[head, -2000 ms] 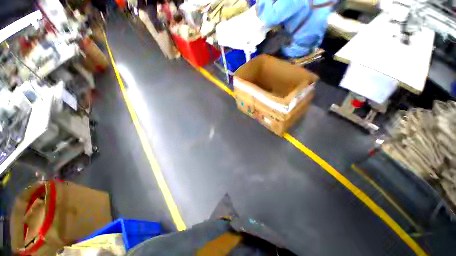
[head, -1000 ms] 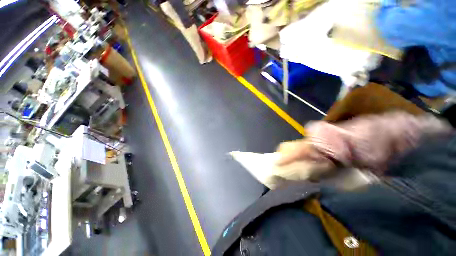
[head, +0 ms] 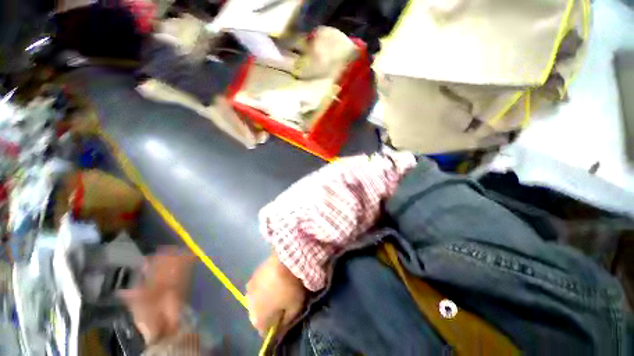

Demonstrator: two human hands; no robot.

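Observation:
Beige panels with yellow bound edges (head: 473, 52) lie piled on a white table at the upper right. My right hand (head: 274, 295), below a pink checked sleeve, is low in the centre beside my dark clothing. Its fingers look curled, and a short yellow strip (head: 267, 341) shows just below them. Whether the hand holds the strip or the edge of the clothing is unclear. My left hand (head: 160, 288) is at the lower left over the aisle, strongly blurred, with fingers apart and nothing visible in it.
A red bin (head: 337, 108) with beige pieces stands at the upper centre beside the grey aisle. A yellow floor line (head: 174, 226) runs diagonally down the aisle. A brown carton (head: 104, 198) and blurred sewing machines (head: 35, 243) are at the left. My dark clothing (head: 486, 257) fills the lower right.
The view has swung towards the table, and the red bin and panels look nearer. The beige piece at my right hand is no longer visible. My left hand has come into view.

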